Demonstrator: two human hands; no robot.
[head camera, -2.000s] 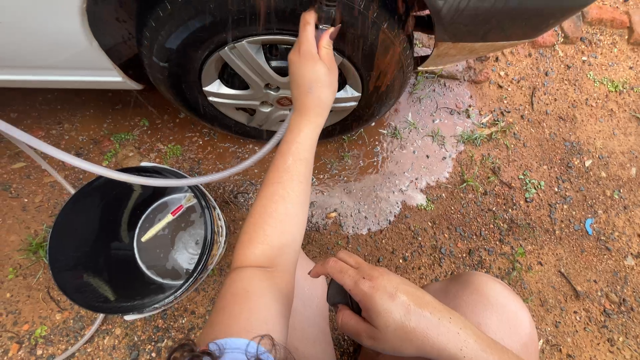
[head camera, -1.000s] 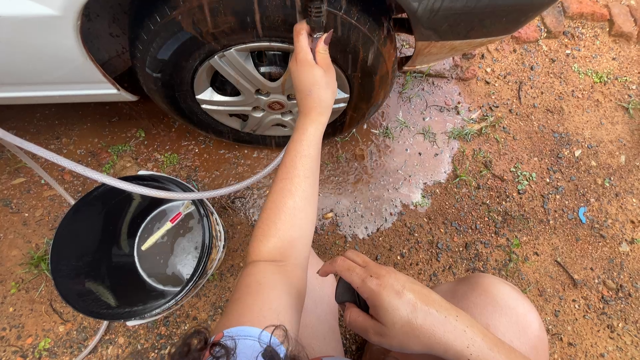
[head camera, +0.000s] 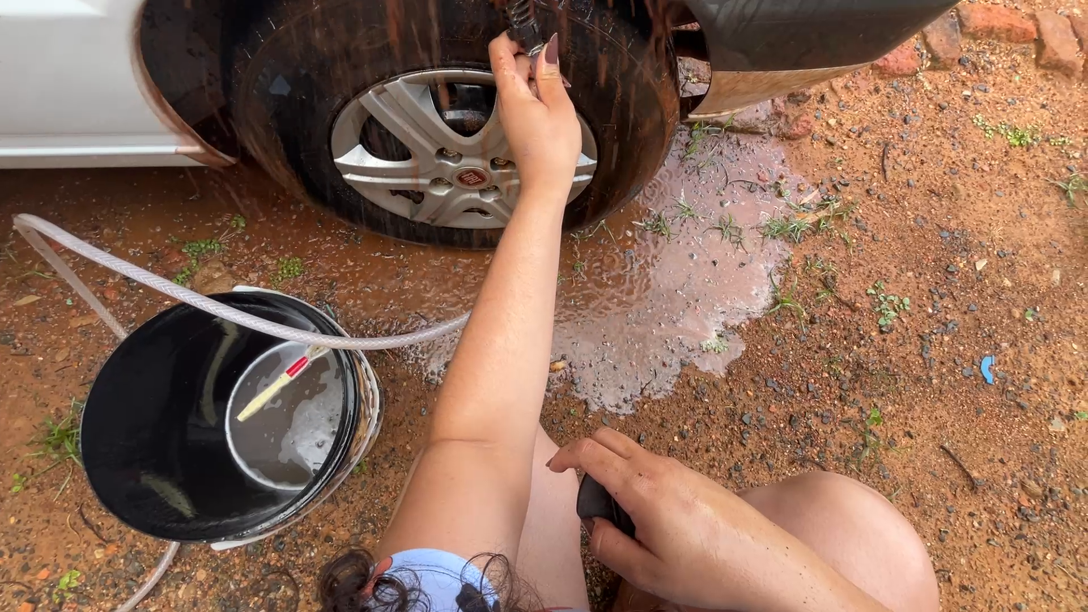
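Note:
My left hand (head camera: 540, 119) is raised in front of the car's tire (head camera: 280, 110), its fingers closed on a dark hose nozzle (head camera: 524, 25) at the top edge. Reddish, muddy water runs down over the tire and the silver multi-spoke wheel (head camera: 416, 127). Low by my knees, my right hand (head camera: 671, 518) grips a small black object (head camera: 602, 503), mostly hidden by the fingers; its kind is unclear. A clear braided hose (head camera: 246, 313) crosses over the black bucket (head camera: 144, 425) and passes behind my left forearm.
Inside the bucket, a pale-handled brush (head camera: 274, 391) with a red band lies in or over murky water. A foamy puddle (head camera: 646, 314) spreads beside the tire on reddish gravelly soil. Bricks (head camera: 999, 24) lie at the upper right, under them a blue scrap (head camera: 987, 369) on the ground.
My left hand with the nozzle has shifted slightly right relative to the wheel. The right hand keeps its hold on the black object.

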